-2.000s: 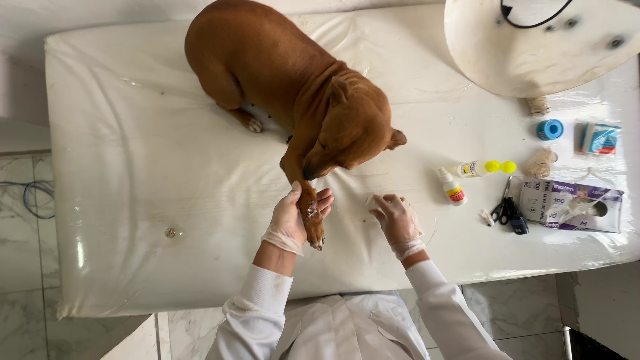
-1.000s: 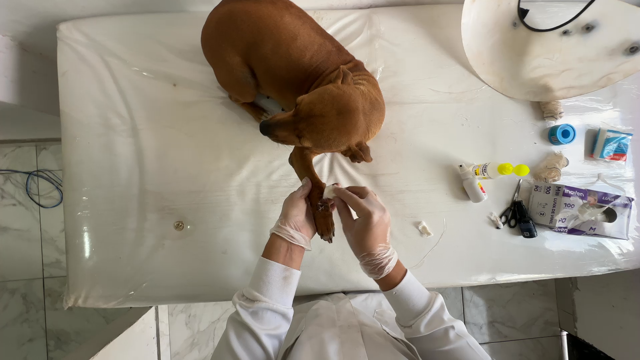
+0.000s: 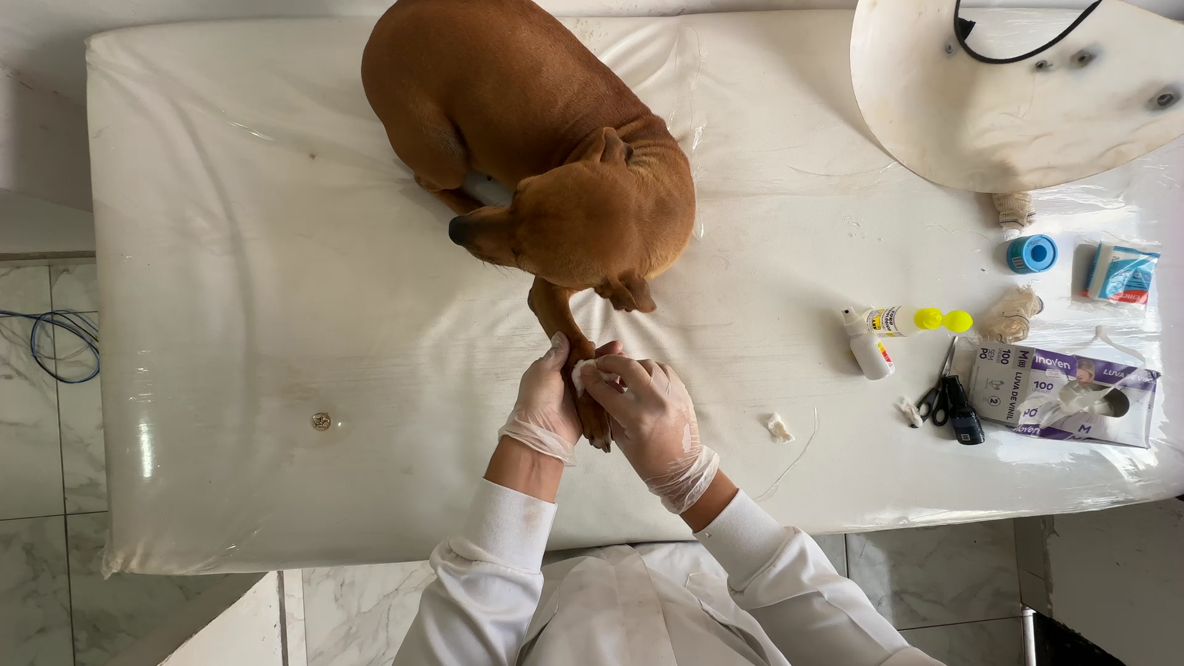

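Observation:
A brown dog (image 3: pixel 518 92) lies curled on the padded, plastic-covered table (image 3: pixel 231 499), its muzzle pointing left. My left hand (image 3: pixel 546 398), in a thin clear glove, holds the dog's outstretched foreleg (image 3: pixel 555 314) from the left and below. My right hand (image 3: pixel 652 407), gloved too, pinches a piece of white cotton or gauze (image 3: pixel 585 375) against the top of that leg. The paw (image 3: pixel 597 430) shows between both hands. The wound or mark under the white piece is hidden. A small used-looking white wad (image 3: pixel 779 427) lies to the right of my right hand.
At the right are a white spray bottle (image 3: pixel 868 344), a yellow-capped bottle (image 3: pixel 902 320), black scissors (image 3: pixel 936 398), a black clipper-like object (image 3: pixel 964 416), a glove box (image 3: pixel 1064 398), a blue tape roll (image 3: pixel 1031 253), gauze rolls (image 3: pixel 1013 314), a blue-and-white packet (image 3: pixel 1122 274) and a large plastic cone collar (image 3: pixel 1008 120).
My right hand has moved left from the table onto the dog's foreleg, now with the white piece. The dog's head has turned, its muzzle now away from the leg.

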